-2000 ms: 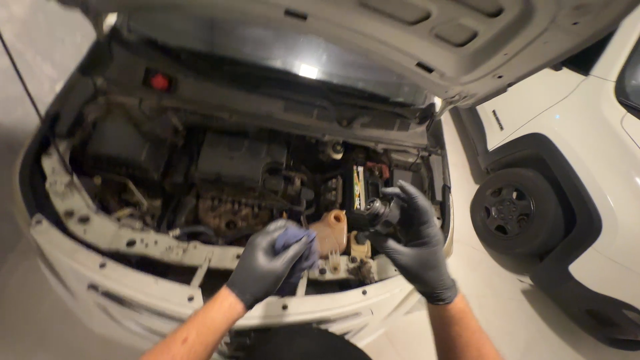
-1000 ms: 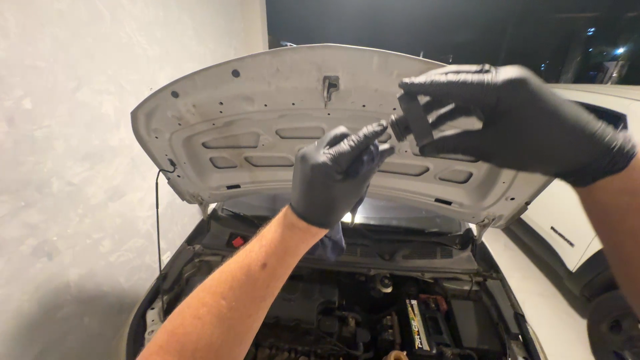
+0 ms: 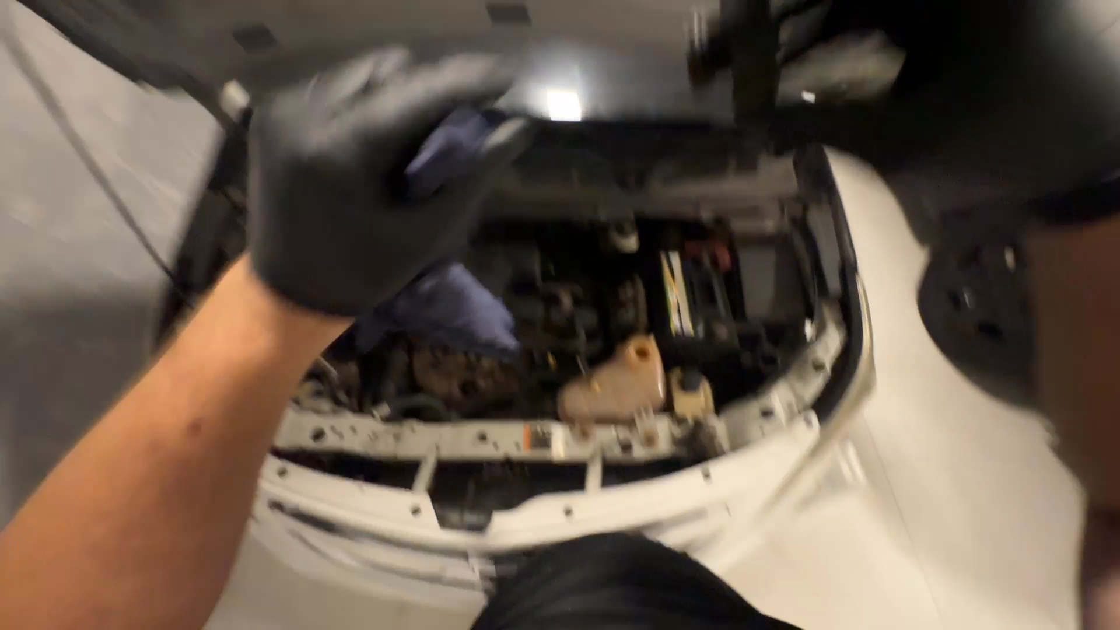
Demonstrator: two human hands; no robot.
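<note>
My left hand (image 3: pixel 367 175), in a black glove, is closed around a dark blue cloth (image 3: pixel 451 306) that hangs below the palm over the engine bay. My right hand (image 3: pixel 945 96), also gloved in black, is raised at the upper right, dark and blurred. It holds a small dark part (image 3: pixel 752 61), whose kind I cannot tell, near its fingertips. Beneath the hands lies the open engine bay, with a brownish plastic fluid reservoir (image 3: pixel 617 385) whose filler neck has no cap on it. Beside this sits a smaller yellowish reservoir (image 3: pixel 691 394) with a dark cap.
The white front crossmember (image 3: pixel 472 437) runs along the near edge of the bay. A battery (image 3: pixel 691 289) is at its right. The raised hood (image 3: pixel 385 26) spans the top. Another vehicle's wheel (image 3: pixel 971 306) stands at the right, and a wall (image 3: pixel 70 175) at the left.
The view has tipped down from the hood to the engine bay since one second ago. My hands, close together at the small part then, are now wide apart.
</note>
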